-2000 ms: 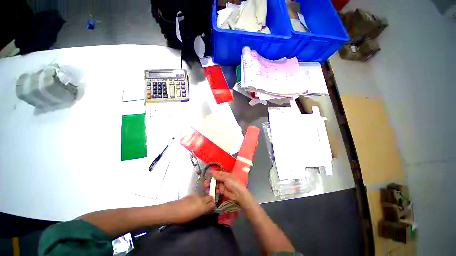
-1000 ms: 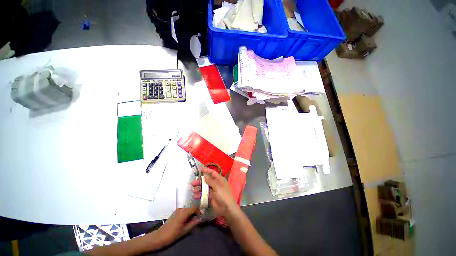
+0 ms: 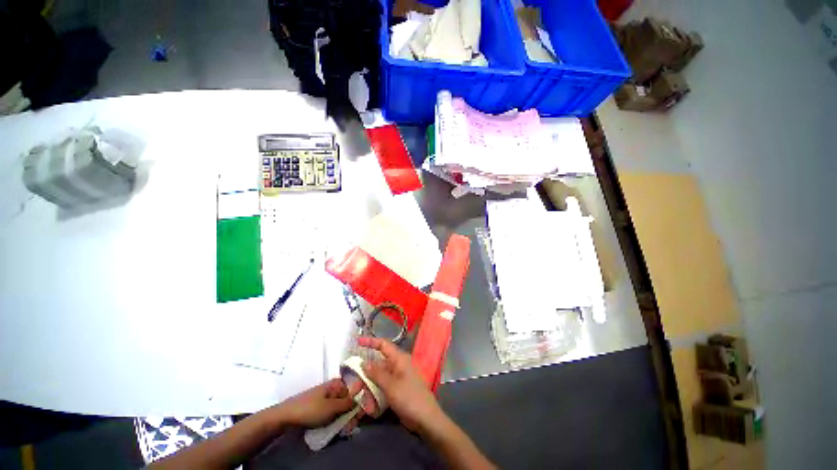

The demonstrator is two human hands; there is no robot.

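Observation:
My right hand (image 3: 396, 378) holds a cream masking tape roll (image 3: 367, 389) near the table's front edge, with fingers through or around the ring. My left hand (image 3: 319, 404) is beside the roll, its fingertips at the tape. A pale strip of tape (image 3: 327, 435) hangs below the hands. A second, brownish tape roll (image 3: 387, 321) lies just beyond my right hand, partly over a red card (image 3: 378, 277). A long red strip (image 3: 444, 292) with pale bands lies to the right, its lower end near my right wrist.
A pen (image 3: 290, 292), green card (image 3: 239, 258), calculator (image 3: 299, 163) and wrapped bundle (image 3: 79, 169) lie left. Another red card (image 3: 395, 158) is farther back. White papers (image 3: 545, 262), a pink and white pad stack (image 3: 496, 139) and blue bins (image 3: 450, 84) are on the right.
Both hands have moved down toward the body with the masking tape roll. The roll has tilted from edge-on to show its ring. A pale strip now hangs below, and the brownish roll is uncovered.

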